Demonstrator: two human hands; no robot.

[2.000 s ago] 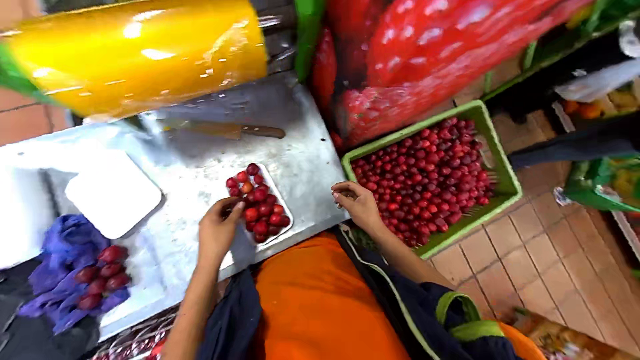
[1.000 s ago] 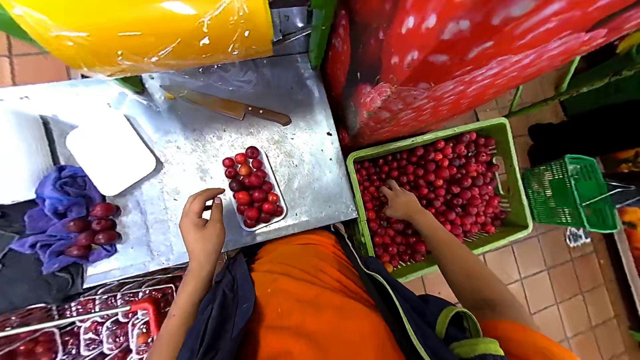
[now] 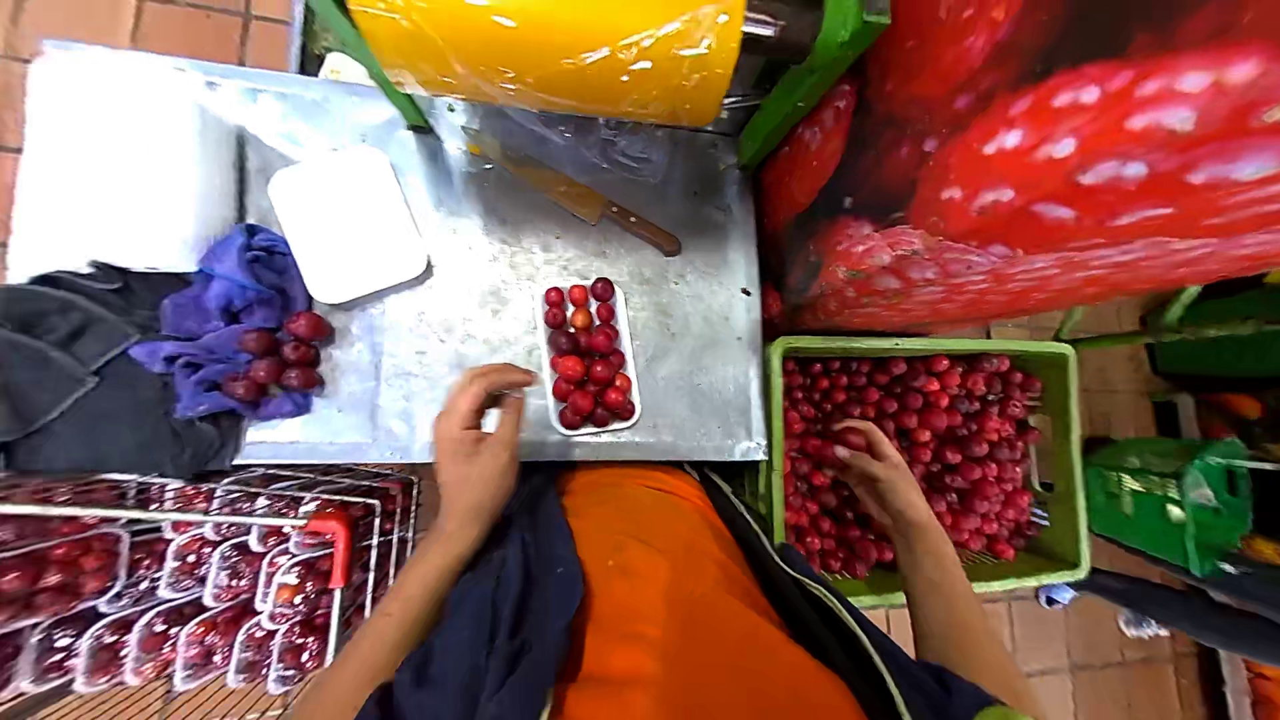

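Observation:
A white foam tray [image 3: 634, 350] filled with small red plums [image 3: 601, 372] lies on the metal table [image 3: 500, 290]. Just left of the tray, my left hand [image 3: 480, 440] hovers with its fingers curled apart, holding nothing. My right hand [image 3: 880, 475] is over the green plastic crate [image 3: 925, 347] of loose red plums [image 3: 935, 420] and has a dark red plum [image 3: 850, 438] between thumb and fingers. A stack of white trays [image 3: 348, 225] rests to the left on the table.
A kitchen knife [image 3: 600, 207] lies at the table's back, under a yellow film-wrapped roll [image 3: 560, 55]. Larger plums [image 3: 268, 370] sit on a purple cloth [image 3: 235, 290] beside dark fabric [image 3: 90, 370]. A wire cart [image 3: 200, 530] holds packed trays at lower left; a green basket [image 3: 1165, 500] stands far right.
My right hand went from near the table's right edge into the crate and now holds a plum. My left hand, at the tray's plums two seconds ago, is now off them to the left.

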